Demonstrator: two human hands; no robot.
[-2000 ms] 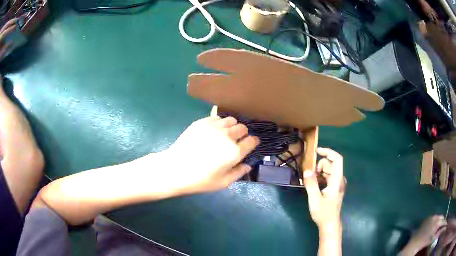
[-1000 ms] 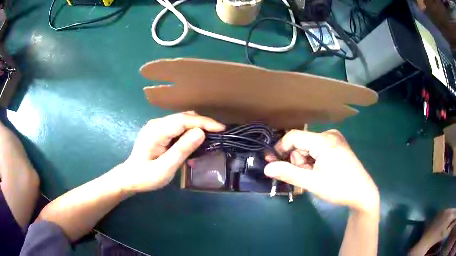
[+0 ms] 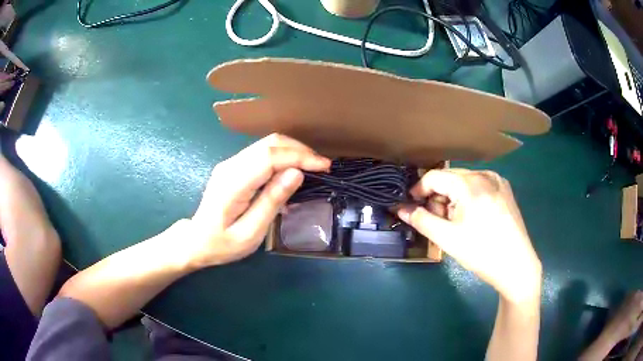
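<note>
An open cardboard mailer box lies on the green mat, its lid standing up behind it. A coiled black cable lies across the back of the box. My left hand grips the coil's left end between thumb and fingers. My right hand pinches the coil's right end at the box's right side; its fingertips partly hide the cable. A greyish rounded-square item in clear plastic sits front left in the box. A dark power adapter with a pale plug part sits front right.
Behind the lid are a looped white cord, a tan tape roll and black cables. Grey-black equipment stands at the right. Another person's arm is at the left, and another's hand at the lower right.
Both hands now hold the coil, lower in the box. The cable end with pale metal tips seen hanging over the front edge has gone from there. The adapter shows more fully.
</note>
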